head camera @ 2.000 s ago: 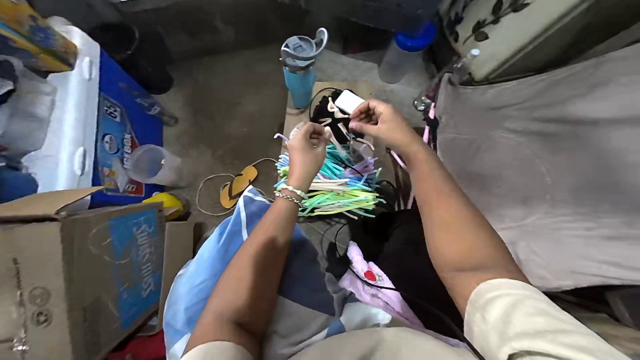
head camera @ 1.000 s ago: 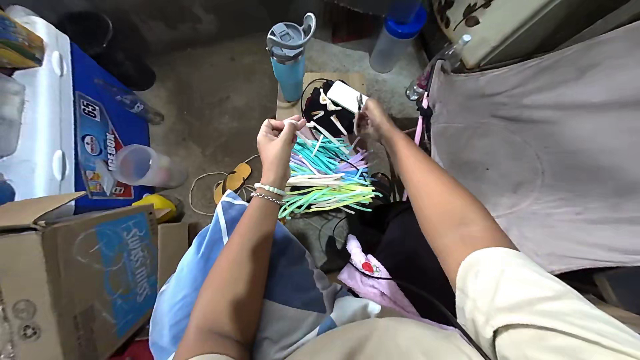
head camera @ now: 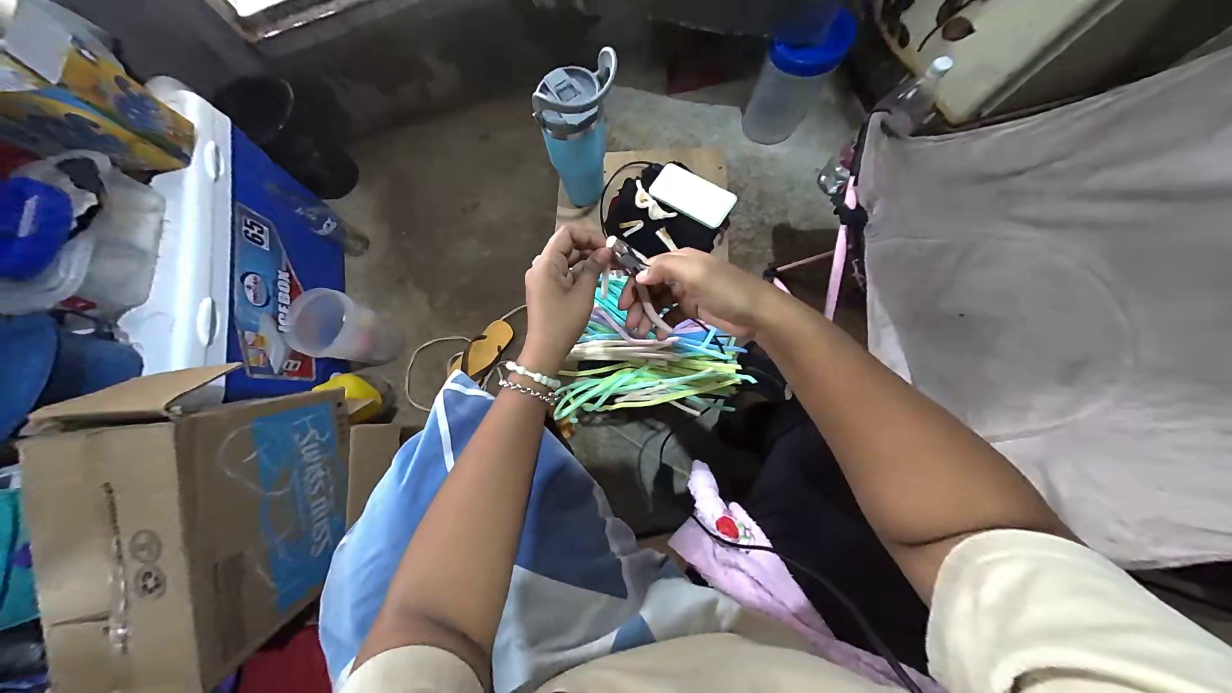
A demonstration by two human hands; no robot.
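Note:
My left hand (head camera: 568,284), with bracelets at its wrist, pinches a small pale piece between thumb and fingers. My right hand (head camera: 688,289) holds a small metal tool (head camera: 628,257), its kind unclear, whose tip meets the pale piece. A pale pink strip (head camera: 649,306) hangs by my right fingers. Below both hands lies a pile of pastel fuzzy strips (head camera: 654,371), green, yellow, blue and lilac. Just beyond them, a white rectangular object (head camera: 693,194) rests on a black cloth or bag (head camera: 643,223) with several small cream pieces, on a board (head camera: 714,166).
A blue tumbler (head camera: 577,144) stands at the board's far left corner. A blue-lidded container (head camera: 782,91) is behind it to the right. At left are an ice box (head camera: 289,279), a clear cup (head camera: 332,327) and a cardboard box (head camera: 183,520). Grey fabric (head camera: 1049,308) spans the right.
The white object, by my right hand one second ago, now lies free on the black cloth. My hands have come together, and the metal tool now shows in my right hand.

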